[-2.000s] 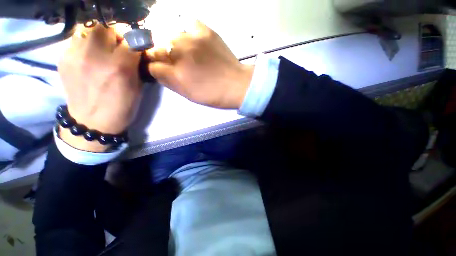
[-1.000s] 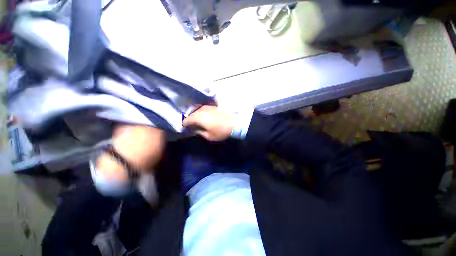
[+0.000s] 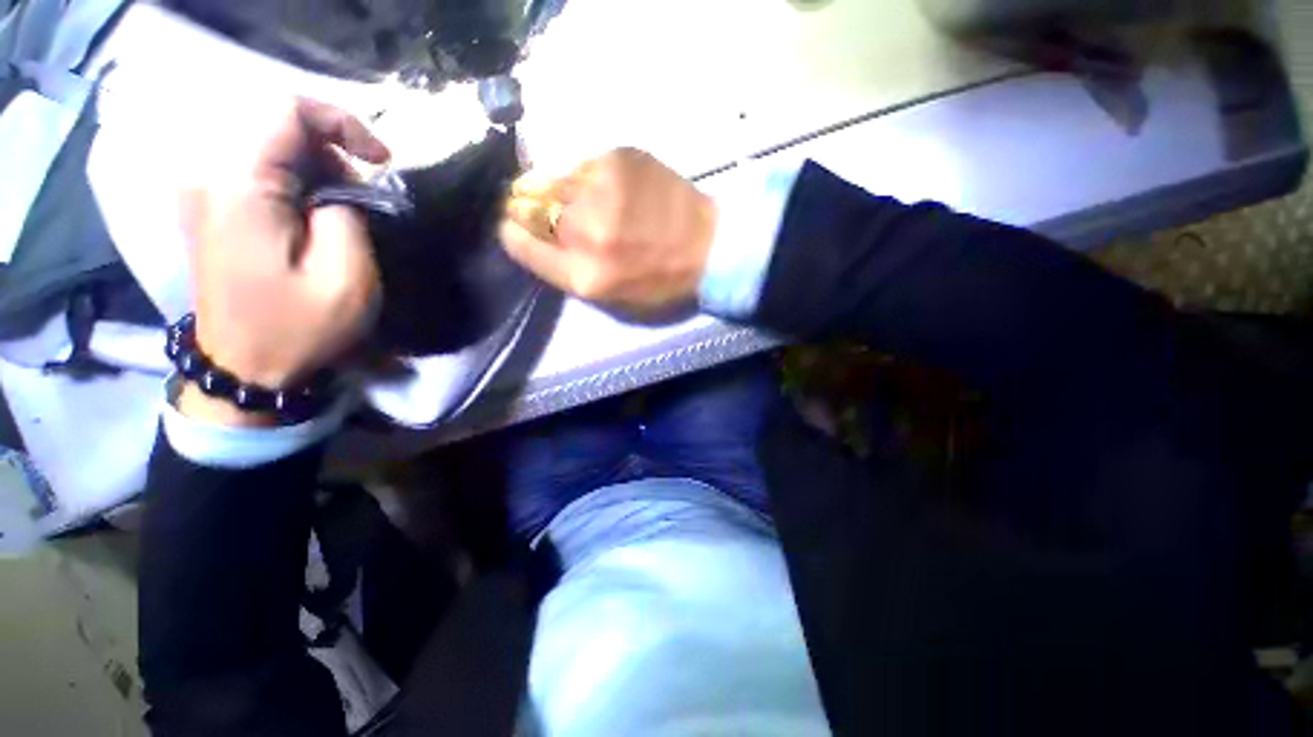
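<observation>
A black fabric panel lies between my two hands, in front of the machine's needle area. My left hand is at its left side, thumb and fingers closed around a greyish edge of the fabric; it is somewhat blurred. My right hand pinches the panel's right edge with curled fingers. A grey-white knob hangs beside the needle area, just above the panel. The needle itself cannot be made out. A pale edge of cloth curves below the panel at the table's front edge.
The dark sewing machine head is at the top. Grey-white and dark cloth lies at the left of the table. The pale table's ruled front edge runs up to the right. A blurred dark object is on the table at the upper right.
The grey-white cloth has moved from in front of me to the left. Both hands have moved up towards the needle area, and the black panel now shows between them.
</observation>
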